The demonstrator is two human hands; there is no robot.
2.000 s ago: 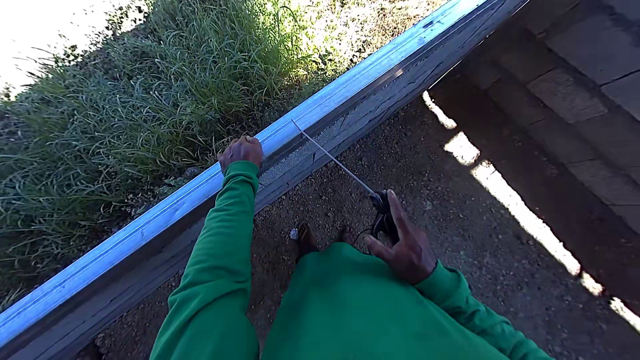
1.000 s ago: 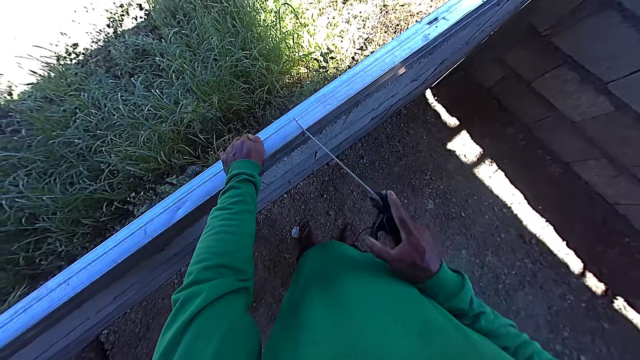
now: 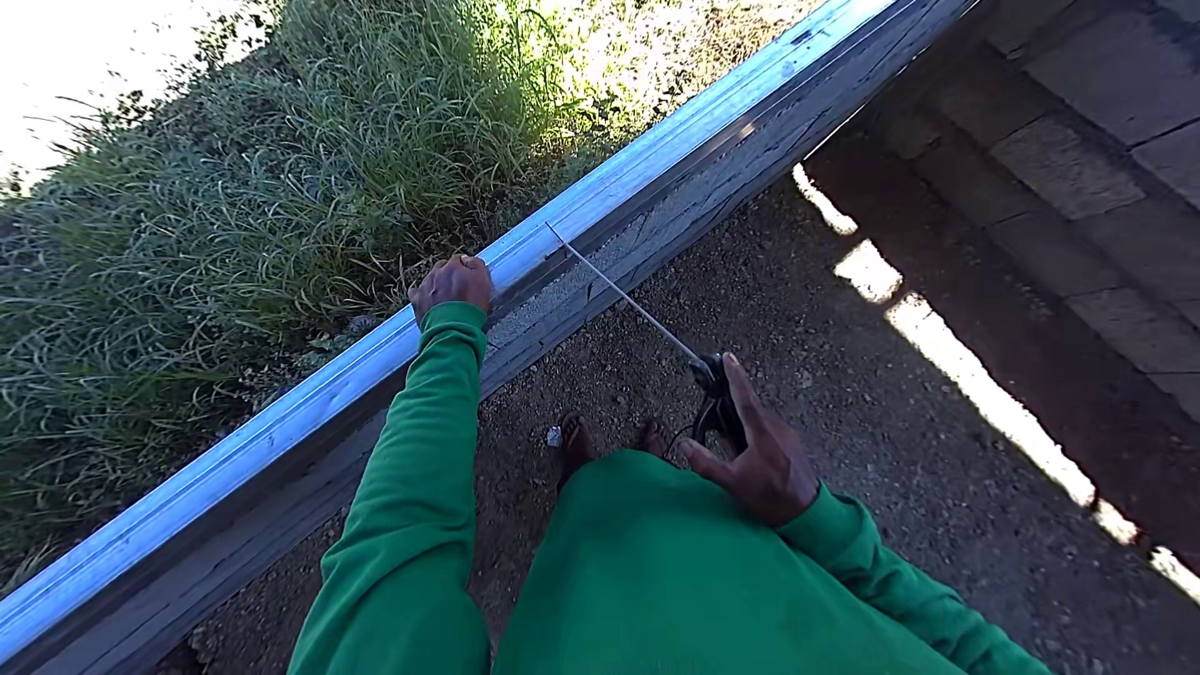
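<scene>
A long metal profile point(image 3: 600, 192) lies on top of a low wall point(image 3: 525, 333) and runs diagonally across the view. My left hand point(image 3: 453, 289) grips the profile near the middle. My right hand point(image 3: 764, 450) holds the black handle of a hacksaw point(image 3: 642, 309), right of the wall. The saw's thin straight length points up and left, and its far end rests across the profile, a little right of my left hand. Whether the blade has cut into the metal cannot be told.
Tall grass point(image 3: 309, 169) grows beyond the wall. On my side, gritty ground point(image 3: 741, 281) reaches a wall of blocks point(image 3: 1069, 169) at the right, with bright strips of sunlight along it. My feet point(image 3: 577, 436) stand close to the low wall, beside a small pale scrap point(image 3: 554, 436).
</scene>
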